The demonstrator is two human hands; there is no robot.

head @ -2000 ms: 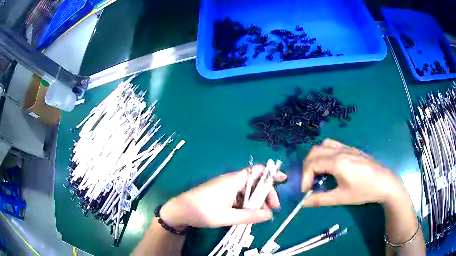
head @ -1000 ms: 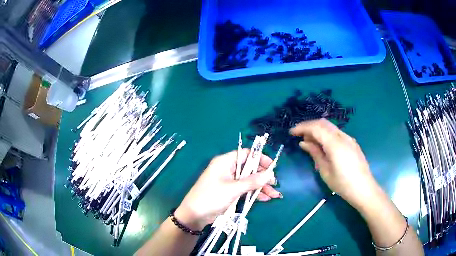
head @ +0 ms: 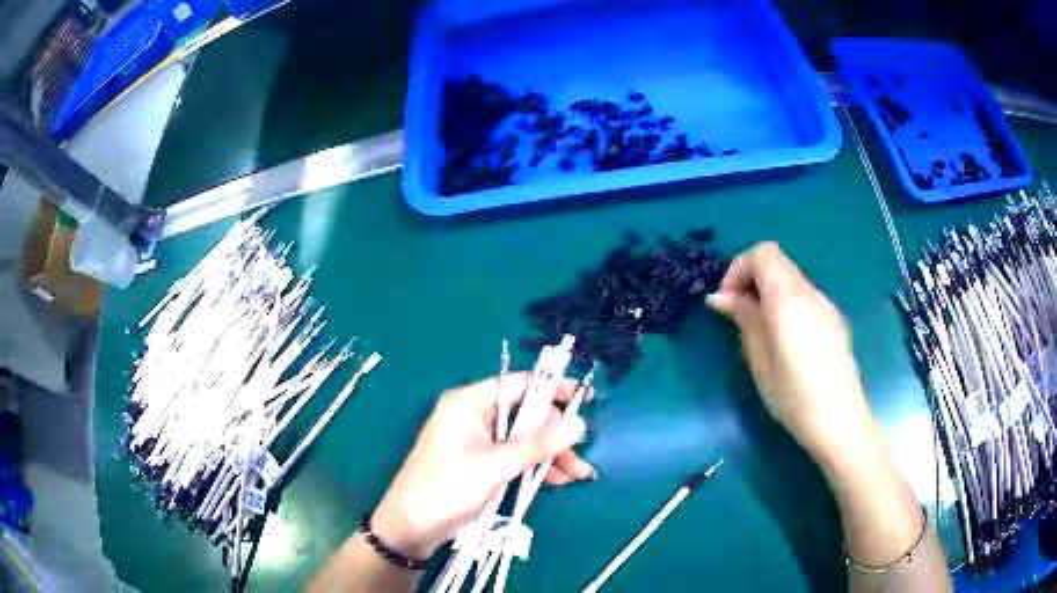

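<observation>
My left hand (head: pixel 481 458) is closed around a bundle of white cable leads (head: pixel 532 405), their light tips pointing up and away; one lead stands slightly apart at the left and one at the right. White label flags (head: pixel 493 537) stick out below the hand. My right hand (head: pixel 788 342) is at the right edge of the loose heap of black pieces (head: pixel 626 295), thumb and forefinger together; whether a piece is between them cannot be told. One lead with a dark end (head: pixel 643 533) lies on the green bench between the hands.
A loose pile of white leads (head: pixel 220 382) lies at the left. Rows of leads with dark ends (head: pixel 985 382) lie at the right edge. A large blue tray (head: pixel 626 182) with black pieces stands at top centre, a smaller blue tray (head: pixel 971 189) right of it.
My right hand has left the lead now lying on the bench and moved up to the right edge of the black heap. My left hand still holds the bundle. The view has shifted slightly.
</observation>
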